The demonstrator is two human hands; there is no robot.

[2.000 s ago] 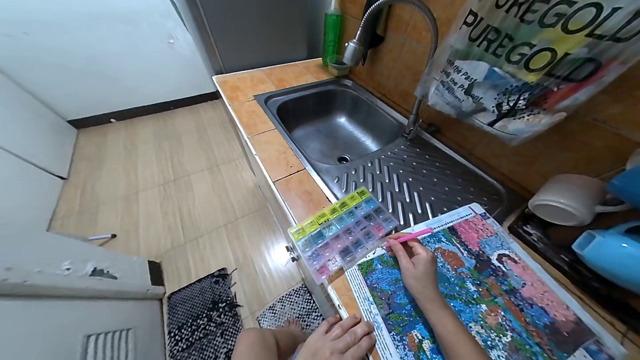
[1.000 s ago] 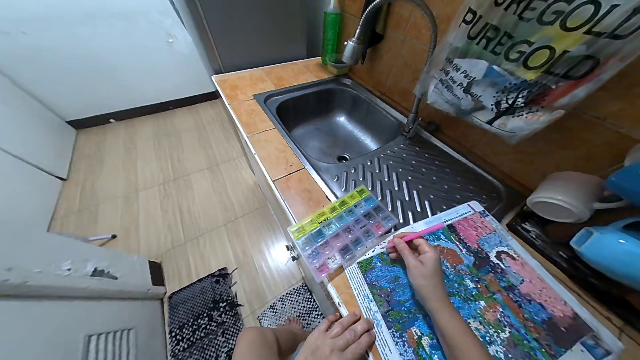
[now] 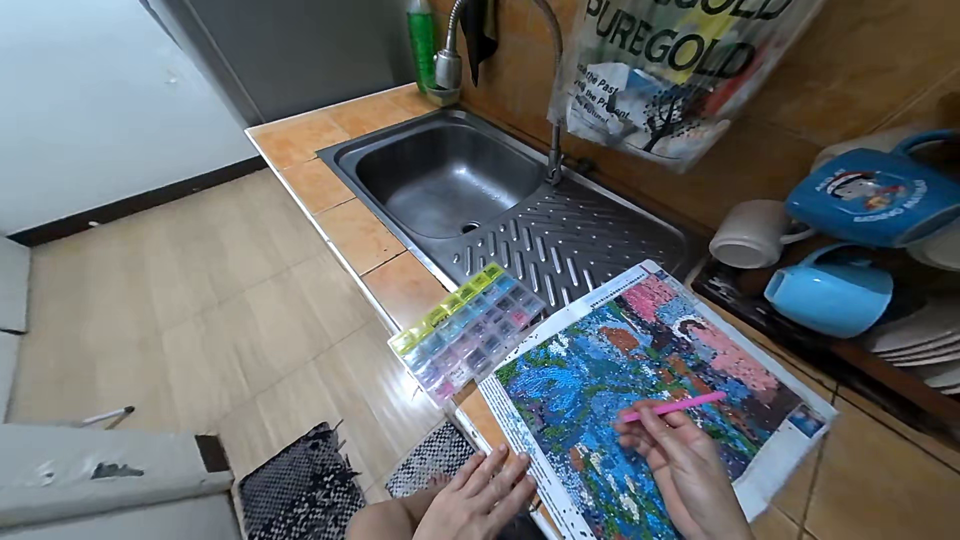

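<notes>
My right hand [image 3: 679,461] holds a pink diamond-painting pen [image 3: 675,406] over the lower middle of a diamond painting canvas [image 3: 600,375], its fingers closed on the barrel. The canvas, with blue, green and pink areas and a white border, lies on the tiled counter and partly over the sink's drainboard. My left hand [image 3: 480,495] rests flat with fingers spread by the counter edge, beside the canvas's left border, and holds nothing. Beyond it, a clear compartment box [image 3: 469,330] with yellow-labelled lids lies across the counter edge and drainboard, touching or close to the canvas.
A steel sink [image 3: 450,180] with a faucet [image 3: 555,161] is beyond the box. A printed plastic bag [image 3: 660,82] hangs above. Mugs, including a light blue one [image 3: 832,296], and plates stand in a rack at right. Woven mats [image 3: 300,480] lie on the floor.
My right hand with the pink pen has moved from the canvas's upper left edge, near the box, down over its lower middle. My left hand stays by the counter edge.
</notes>
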